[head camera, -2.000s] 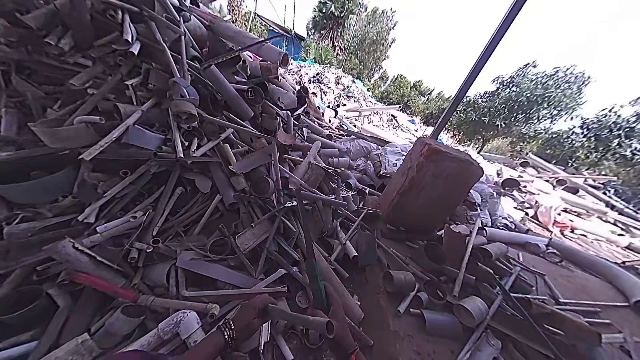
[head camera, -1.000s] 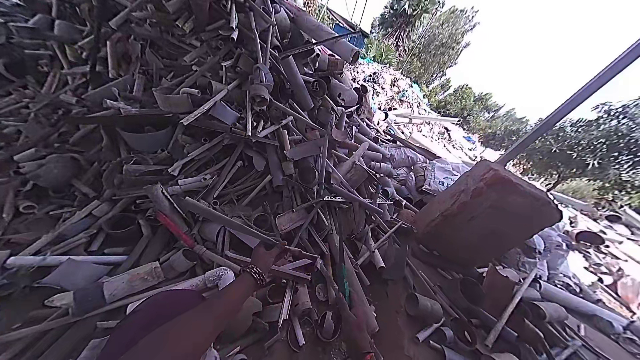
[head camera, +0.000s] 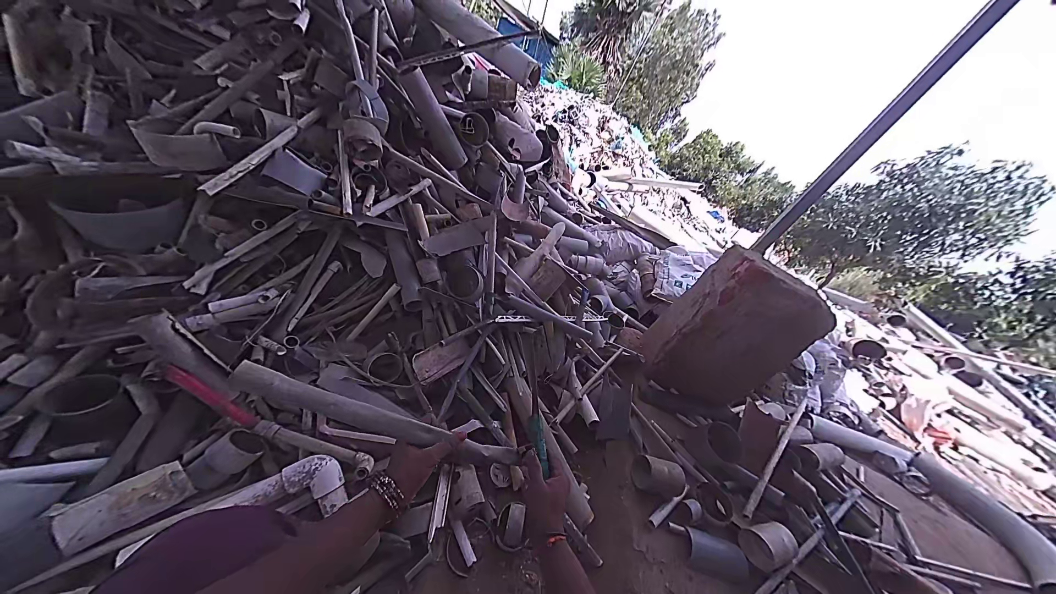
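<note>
My left hand (head camera: 422, 469), with a beaded bracelet on the wrist, grips a long grey plastic pipe (head camera: 346, 406) near its right end. The pipe slants up to the left over the scrap heap. My right hand (head camera: 544, 495), with an orange thread at the wrist, is closed around the green handle of a long thin tool (head camera: 538, 437); its upper part points up in front of the heap, and its kind cannot be told. The pipe's right end lies close to this hand. Left of my left forearm is a white pipe elbow (head camera: 318, 478).
A high heap of pipe scrap (head camera: 371, 272) rises ahead and to the left. A large block (head camera: 738, 326) with a metal bar (head camera: 887, 128) behind it stands right of centre. More pipes (head camera: 982, 516) lie on the ground at right, with trees beyond.
My left hand now holds a long grey pipe; one second ago it was reaching into the scrap. The pipe's right end is now beside my right hand. The view has shifted.
</note>
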